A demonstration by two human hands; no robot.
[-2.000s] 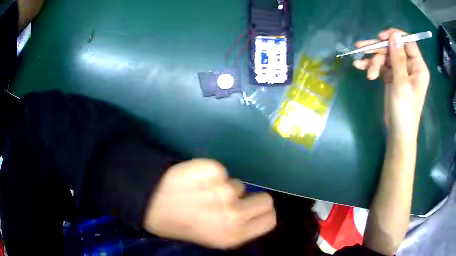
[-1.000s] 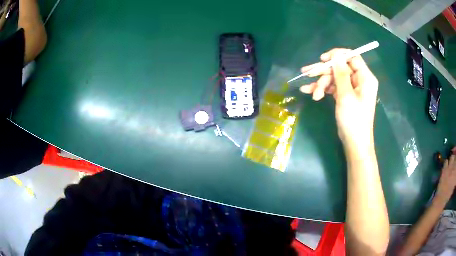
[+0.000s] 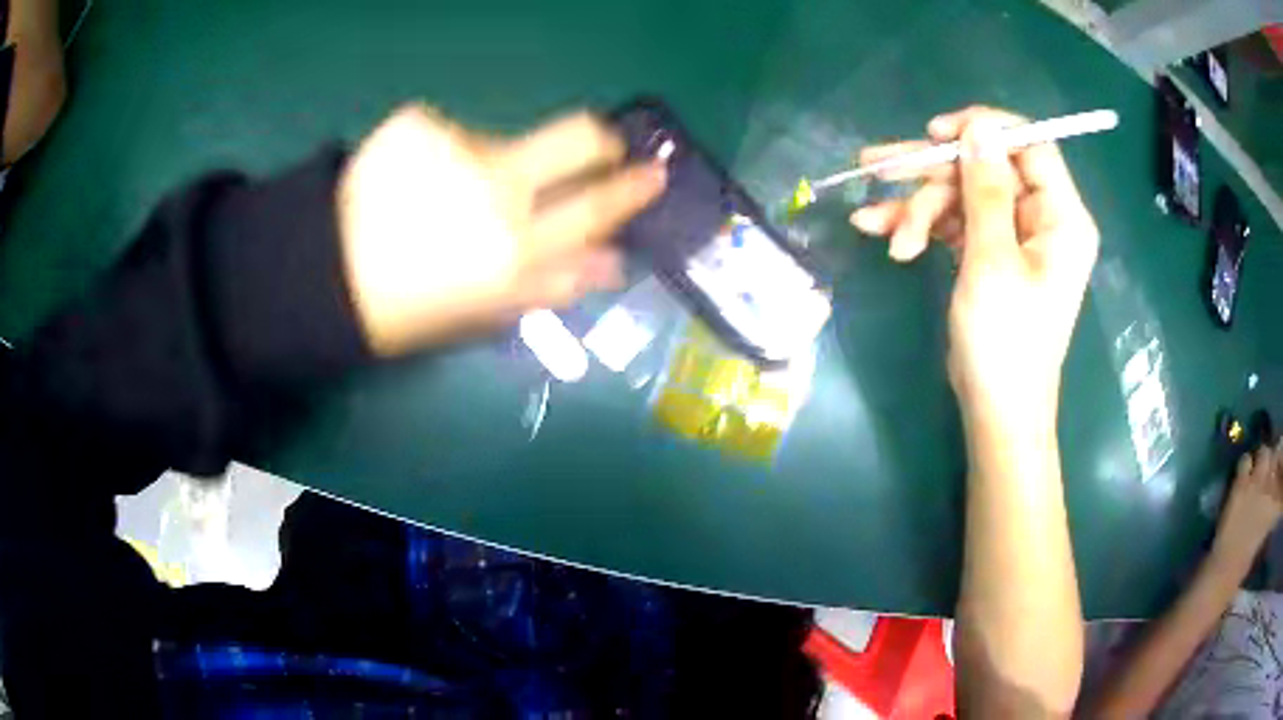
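Note:
My left hand (image 3: 471,232), blurred, has its fingers on the upper end of the black phone housing (image 3: 690,225), which lies at a slant. The white and blue circuit board (image 3: 753,281) shows at its lower end. My right hand (image 3: 999,211) holds the tweezers (image 3: 1041,134), with a small yellow tape piece (image 3: 802,196) at the tip, just right of the housing. The yellow tape sheet (image 3: 725,408) lies partly under the housing's lower end. Two blurred white shapes (image 3: 553,346) lie below my left hand; I cannot tell whether they belong to the speaker module.
Other black device units (image 3: 1227,260) stand at the far right. A clear film with white glare (image 3: 1147,408) lies on the green table (image 3: 521,492) at the right. Another person's hand (image 3: 1252,485) is at the right edge, and an arm (image 3: 35,71) at the upper left.
My left hand has come in from below and reached the housing. The housing has turned to a slant and now overlaps the tape sheet. A yellow piece now shows clearly at the tweezer tip.

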